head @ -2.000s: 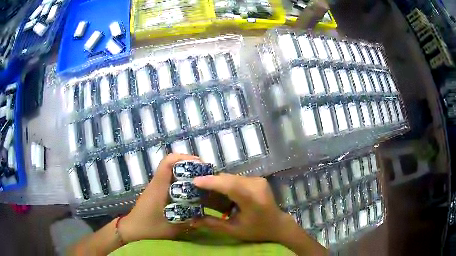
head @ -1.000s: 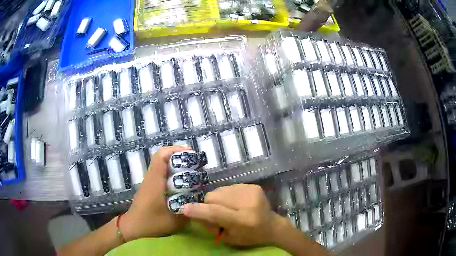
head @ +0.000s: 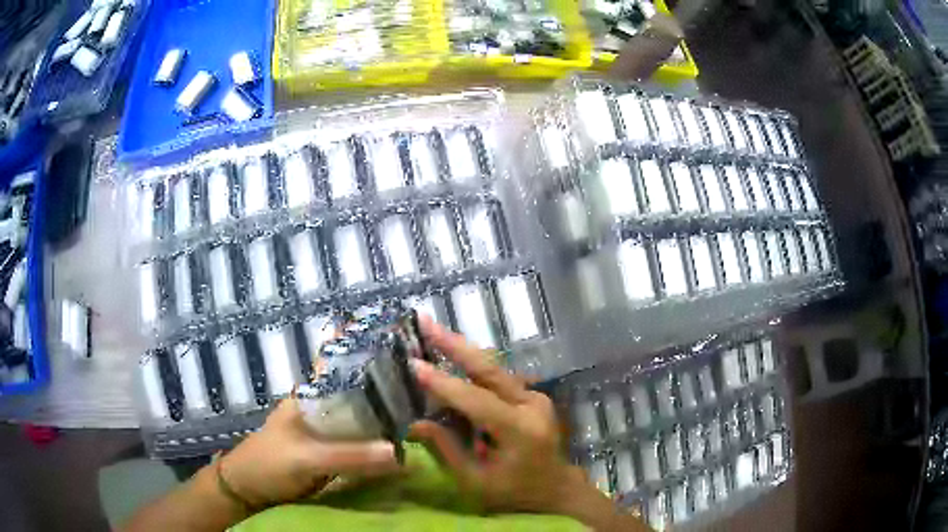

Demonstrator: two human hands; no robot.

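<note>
My left hand [head: 296,452] and my right hand [head: 499,426] hold a group of electronic units [head: 364,379] between them, low in the centre. The units are tilted and blurred; white sides, dark sides and silvery ends show. My left fingers are under and around the near side, my right fingers press the dark side. A small orange-red spot shows by my right fingers. Behind the hands lies a clear blister tray [head: 343,203] with three rows of white-and-black units. The hands cover part of its front row.
A tray stack [head: 717,197] stands at right, a filled lower tray [head: 686,426] below it. A blue bin [head: 198,104] and yellow bins [head: 437,73] stand behind. At left are another blue bin [head: 42,301], a dark flat rectangle [head: 70,192] and a single unit [head: 75,327].
The units have turned from ends facing me to a tilted position showing their sides. My right hand has moved up from the lowest unit's end to their dark side.
</note>
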